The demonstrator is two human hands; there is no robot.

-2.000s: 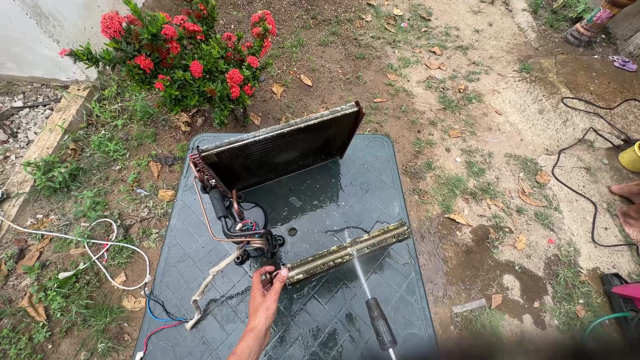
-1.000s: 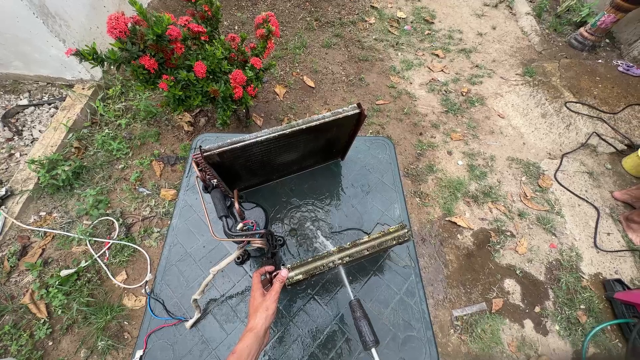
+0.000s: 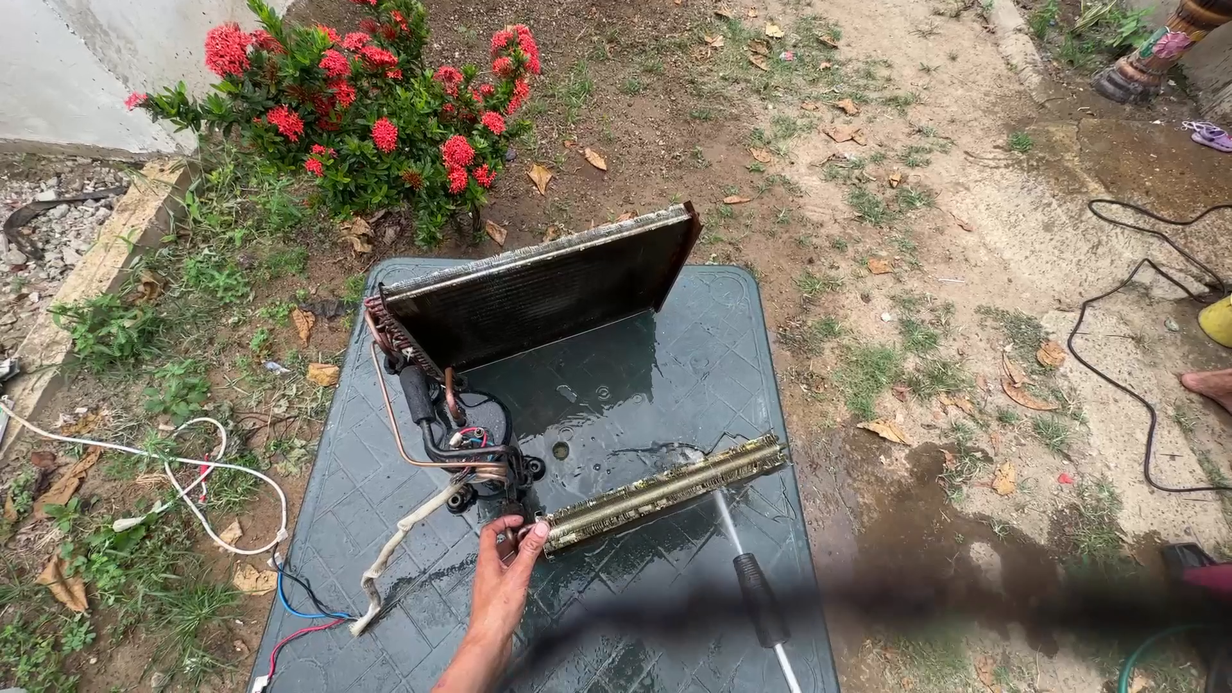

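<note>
My left hand grips the near left end of a narrow finned coil, dirty along its fins, on a wet dark plastic table. Beside my fingers are the black compressor and copper pipes, joined to a large upright finned coil at the back. A spray lance with a black sleeve rises from the bottom edge, its tip behind or under the narrow coil's right part. My right hand is out of view. A dark blurred strip crosses the lower right.
A white-wrapped cable with blue, black and red wires hangs over the table's left side. A white cord loops on the grass. A red-flowered bush stands behind. On the right are a black cord and another person's foot.
The spray lance has moved right since one second ago, and its jet no longer shows above the narrow coil. My left hand keeps its hold. A dark blur has come into the foreground.
</note>
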